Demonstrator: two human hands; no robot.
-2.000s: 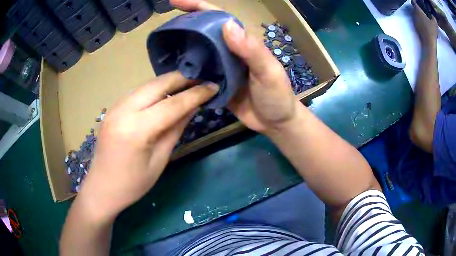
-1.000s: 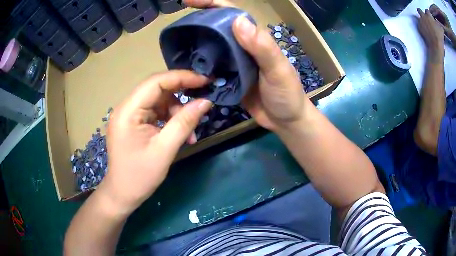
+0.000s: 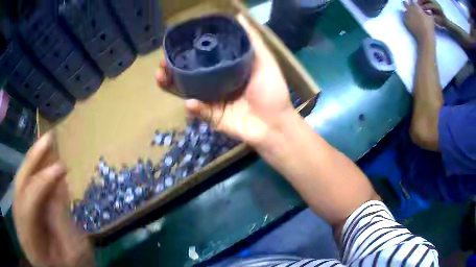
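Observation:
A dark grey plastic housing [image 3: 211, 70] is held open side up above the cardboard tray [image 3: 128, 225]. Its hollow inside and central post show. My right hand [image 3: 256, 99] grips it from below and the right side. My left hand [image 3: 44, 203] is at the left edge of the tray, off the housing and blurred; I see nothing in it, and its fingers are partly hidden. Small dark inserts with pale discs [image 3: 151, 180] lie in a loose heap along the near side of the tray.
Stacked housings [image 3: 73, 62] stand at the tray's far left. A pink-lidded bottle [image 3: 15, 117] is behind the left hand. A single housing [image 3: 377, 58] sits on the green bench [image 3: 360, 112] at the right. A person in a blue sleeve [image 3: 462, 135] works at a white sheet [image 3: 396, 65].
My left hand has come out of the housing and moved left. My right hand has turned the housing more upright and moved slightly left. The view has shifted, showing more of the heap.

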